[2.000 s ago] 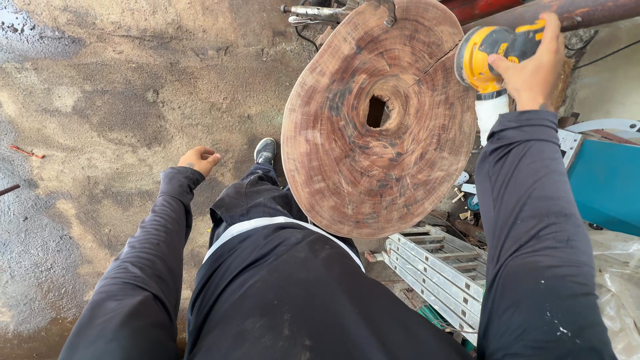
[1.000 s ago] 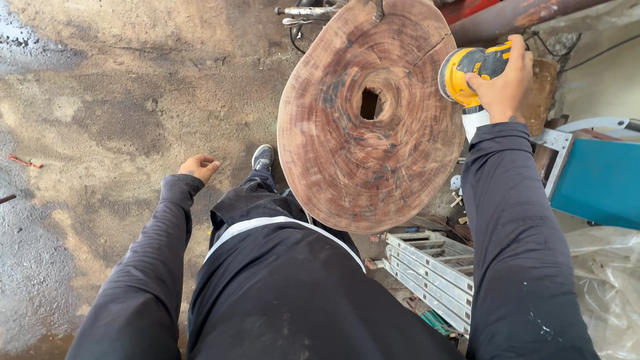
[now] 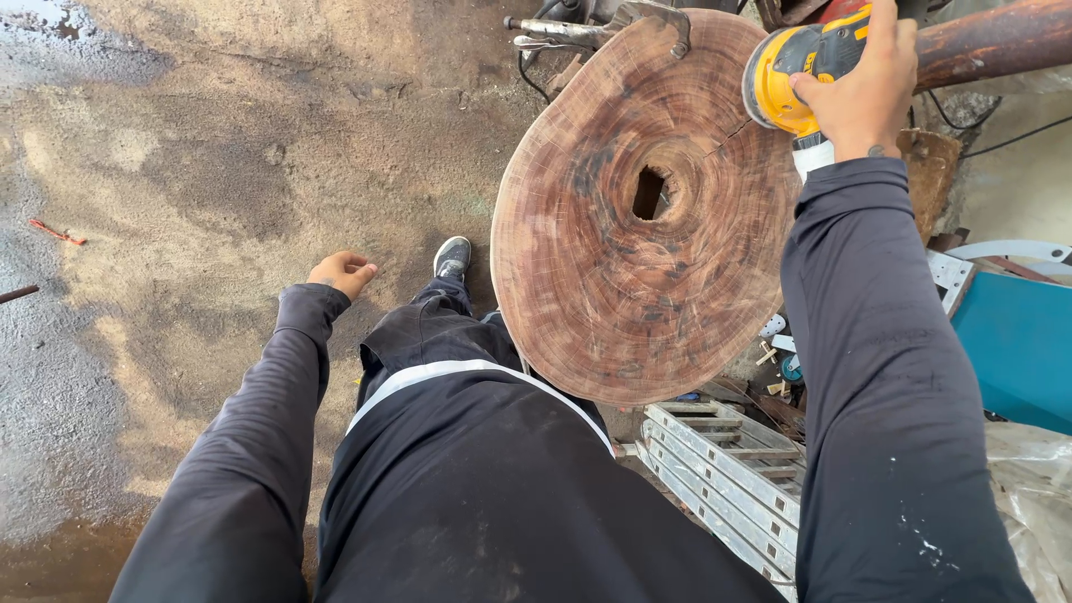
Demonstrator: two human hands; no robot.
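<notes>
My right hand grips a yellow and black DeWalt orbital sander, tilted on its side at the upper right edge of a round wood slab. The sander's pad faces left over the slab's edge; whether it touches the wood I cannot tell. A white part hangs below the tool, by my wrist. The slab shows growth rings, a crack and a dark hole near its middle. A metal clamp sits on its top edge. My left hand hangs over the floor, empty, with fingers loosely curled and apart.
A folded aluminium ladder lies below the slab. A teal panel, plastic sheeting and scraps crowd the right side. A brown pipe runs at the upper right, with black cables beneath. My shoe stands on the rough floor left of the slab.
The sander, still in my right hand, has shifted slightly along the slab's upper right edge, and its tilt has changed. My left hand stays beside me.
</notes>
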